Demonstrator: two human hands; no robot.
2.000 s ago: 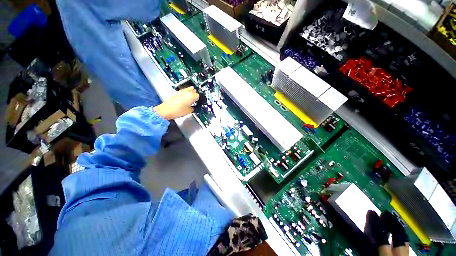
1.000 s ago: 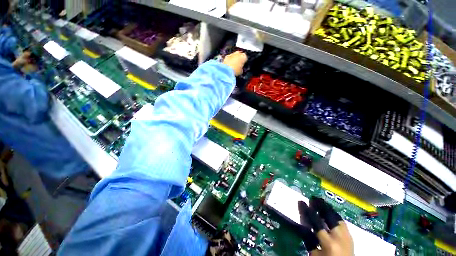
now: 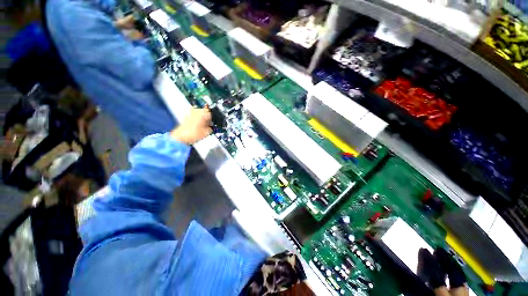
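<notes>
My left hand (image 3: 195,125) is at the front left corner of the middle green circuit board (image 3: 272,188); its fingertips are partly hidden, and I cannot tell whether they hold a part. A long heatsink (image 3: 292,139) runs along that board, with a finned heatsink (image 3: 341,118) behind it. My right hand (image 3: 443,270) is cut off by the bottom edge at the lower right. Its fingers, in black coverings, lie over the long heatsink (image 3: 399,240) of the nearer board (image 3: 362,222); its thumb is not in view.
Black bins with red parts (image 3: 415,102), blue-purple parts (image 3: 480,153) and grey parts (image 3: 362,55) stand behind the boards. Yellow parts (image 3: 509,43) are on the upper shelf. Another person's blue sleeve (image 3: 107,63) is at the upper left. Boxes with plastic bags (image 3: 35,130) stand at the far left.
A second ago my left hand was at the bins behind the boards; now it is back at the board's front left corner. My right hand stays on the nearer heatsink. The view has swung left.
</notes>
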